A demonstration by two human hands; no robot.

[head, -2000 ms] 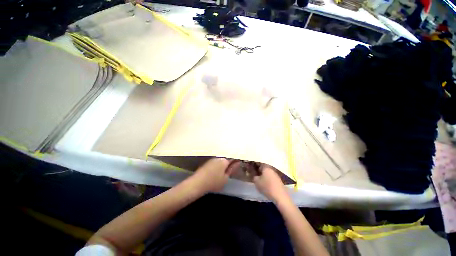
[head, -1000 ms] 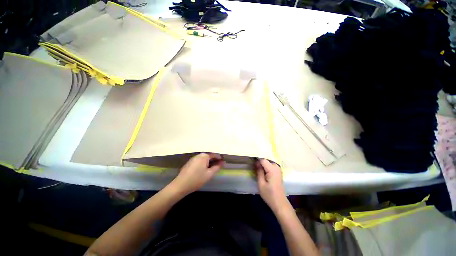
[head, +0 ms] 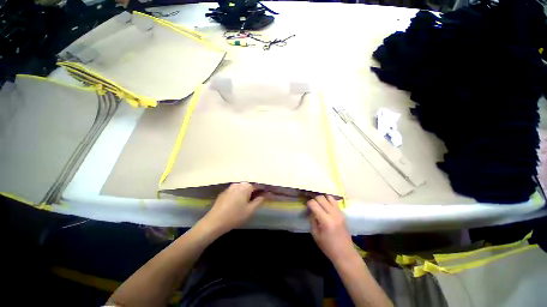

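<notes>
A beige bag panel (head: 258, 144) with yellow edges down both sides lies flat in front of me, its near edge open and slightly raised. My left hand (head: 235, 204) grips the open edge near its middle, fingertips partly inside. My right hand (head: 327, 219) is at the same edge near the right corner, its fingers closed on the cloth. What lies inside the opening is dark and hidden. A zipper strip (head: 378, 153) lies slantwise on the beige sheet right of the panel.
Panel stacks with yellow edges (head: 144, 57) lie back left, at far left (head: 45, 135) and below the table edge at right (head: 492, 276). A large black fabric heap (head: 480, 108) fills the right. A crumpled white scrap (head: 388, 126) and small cord tangle (head: 277, 43) lie on the table.
The panel's near edge was raised with both hands inside the opening; now it lies lower. My hands have moved slightly apart along the edge. The view has shifted.
</notes>
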